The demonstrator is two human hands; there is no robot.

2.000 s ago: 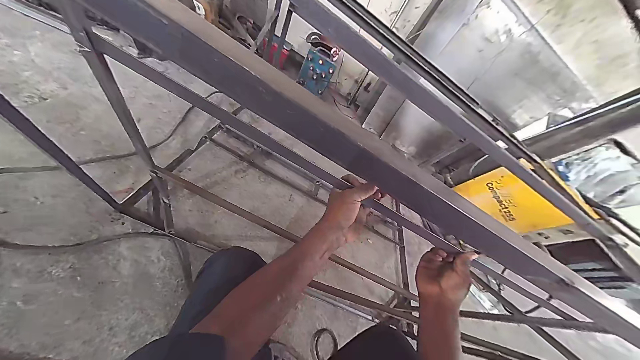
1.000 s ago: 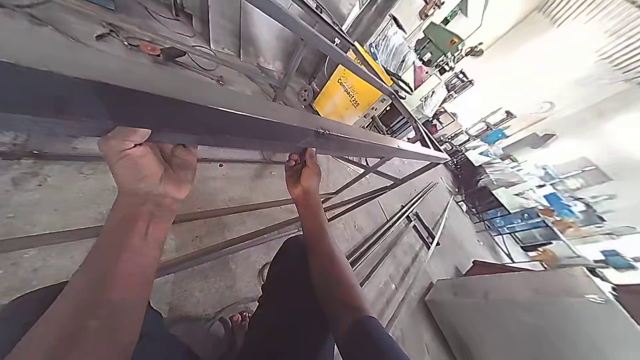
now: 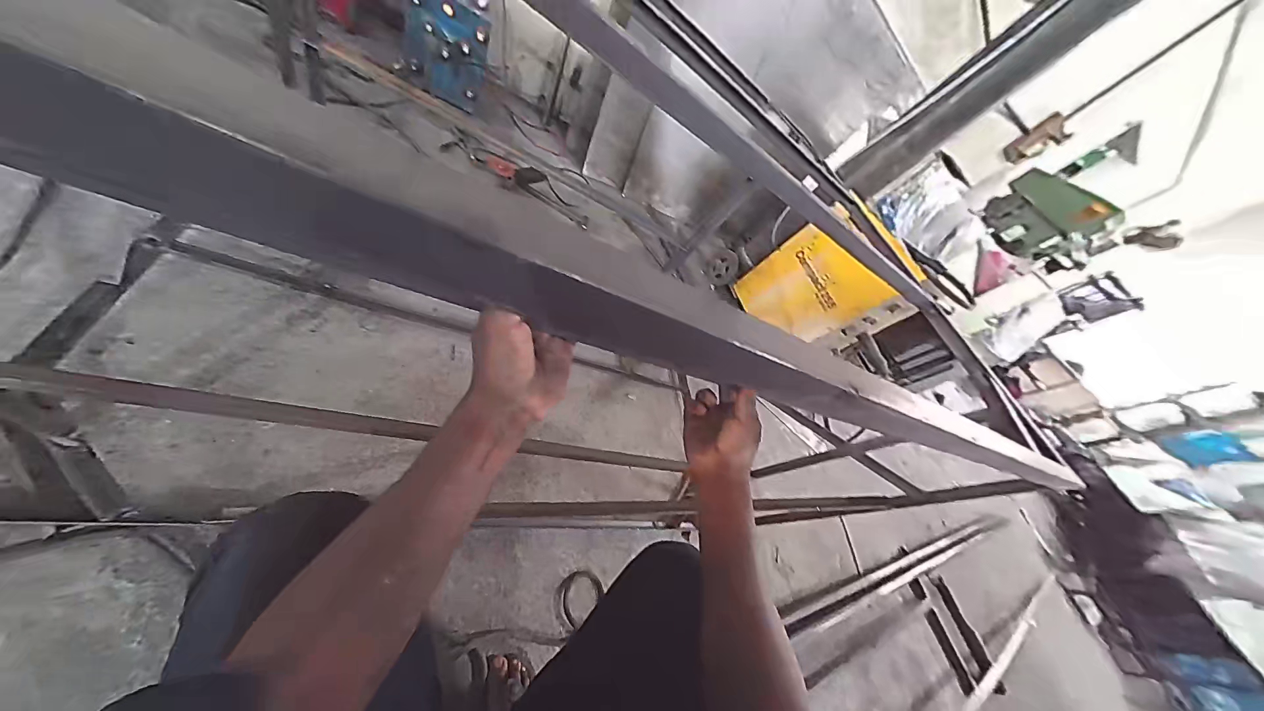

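Note:
A long grey metal beam (image 3: 612, 311) runs diagonally across the view, from the upper left to the right. My left hand (image 3: 518, 365) has its fingers curled at the beam's lower edge, near the middle of the view. Farther along the same edge, my right hand (image 3: 723, 425) touches the beam with bent fingers. The beam hides some fingertips of both hands, so how firmly they grip does not show. Below the beam, thinner metal bars (image 3: 375, 423) of a frame pass beneath my forearms.
Beyond the beam stand a yellow machine (image 3: 820, 281) and a blue box with knobs (image 3: 446, 49). A red-handled clamp or tool (image 3: 502, 168) lies among cables. Loose metal bars (image 3: 889, 578) rest on the concrete floor at the lower right. A cable loop (image 3: 581, 597) lies near my foot.
The view has swung right and then partly back. Both hands stay at the beam's lower edge; whether they have slid along it is unclear.

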